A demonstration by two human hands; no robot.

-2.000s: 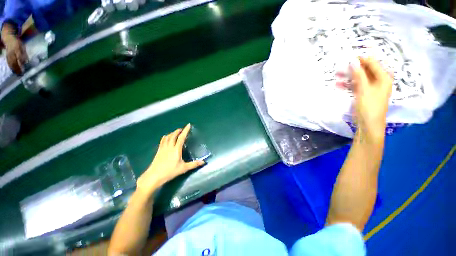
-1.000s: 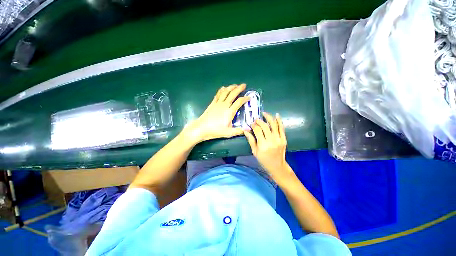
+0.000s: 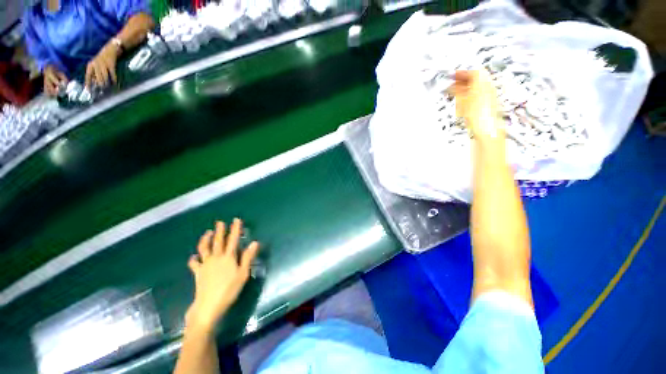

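My left hand (image 3: 221, 269) lies on the green work surface (image 3: 314, 197) with fingers spread. A clear blister tray (image 3: 255, 261) shows partly at its right edge, beside and under the thumb; most of it is hidden. My right hand (image 3: 478, 102) is over the heap of white parts (image 3: 544, 95) in the open bulk plastic bag (image 3: 423, 161). It is blurred, and whether its fingers hold a part cannot be told. A glossy stack of nested blister trays (image 3: 95, 332) lies at the lower left.
A grey metal plate (image 3: 416, 223) lies under the bag. A pale rail (image 3: 175, 199) runs beside the dark green conveyor (image 3: 241, 117). Across it, a person in blue (image 3: 80, 36) handles small white items, with heaped white packs (image 3: 234, 20) nearby. Blue floor with a yellow line is at right.
A second ago both hands were together at a clear tray holding a white part. Now my right hand is at the bag, and my left lies by a clear tray with no white part visible.
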